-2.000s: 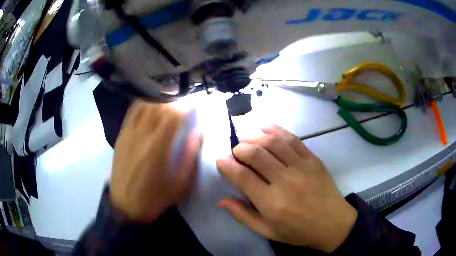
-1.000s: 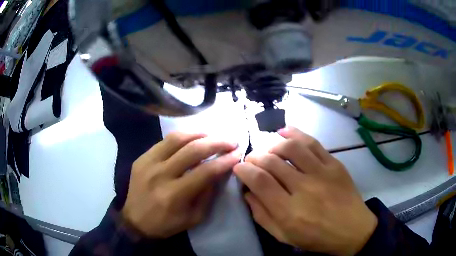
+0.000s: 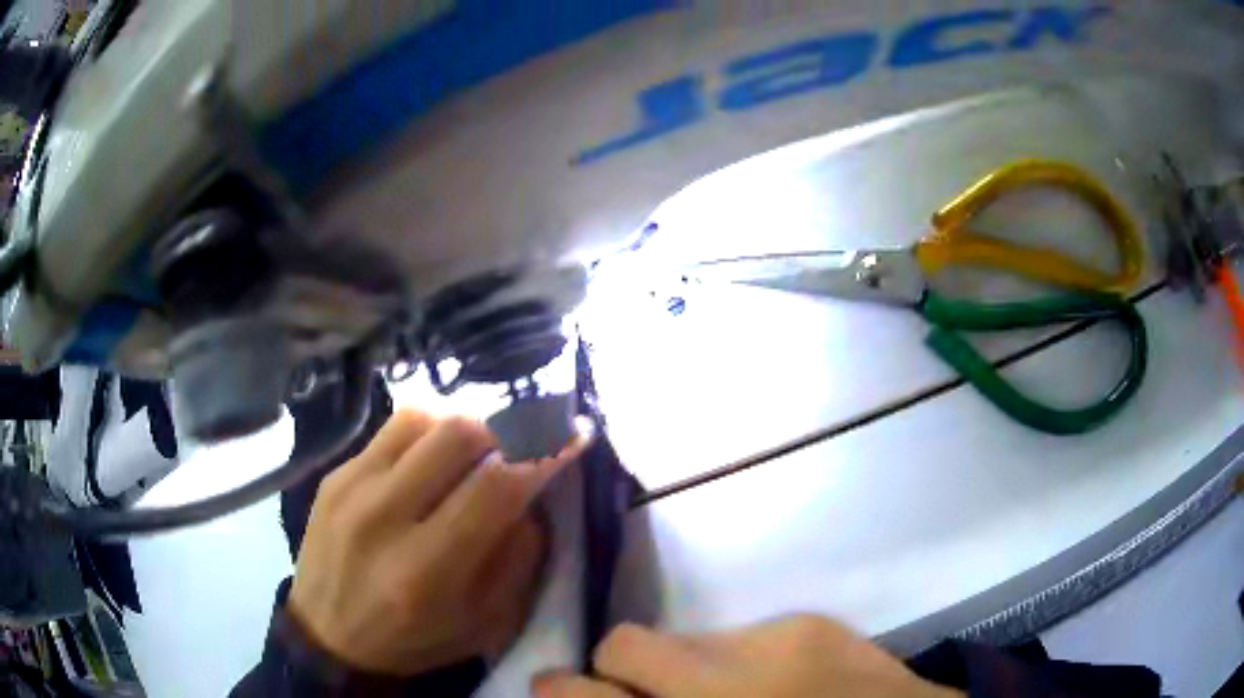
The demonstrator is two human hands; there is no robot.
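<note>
A narrow dark strip [image 3: 600, 545] runs from under the machine's needle area down toward me, with a pale piece [image 3: 529, 641] beside and under it. My left hand [image 3: 416, 539] has its thumb and fingertips closed on the seam edge just below the presser foot area. My right hand [image 3: 750, 661] is at the bottom edge, partly cut off, with its fingertips on the lower end of the strip. The needle itself is hidden by glare and the machine head [image 3: 450, 164].
Scissors [image 3: 894, 277] with yellow and green handles lie right of the needle area. A small orange tool [image 3: 1232, 311] is at the right edge. A measuring tape [image 3: 1078, 559] lines the front edge. Pale and dark cut pieces [image 3: 134, 443] are at left, partly behind the machine.
The view has shifted, and the machine head covers more of the left. My right hand has moved down, away from my left hand, exposing the dark strip. My left hand stays near the machine.
</note>
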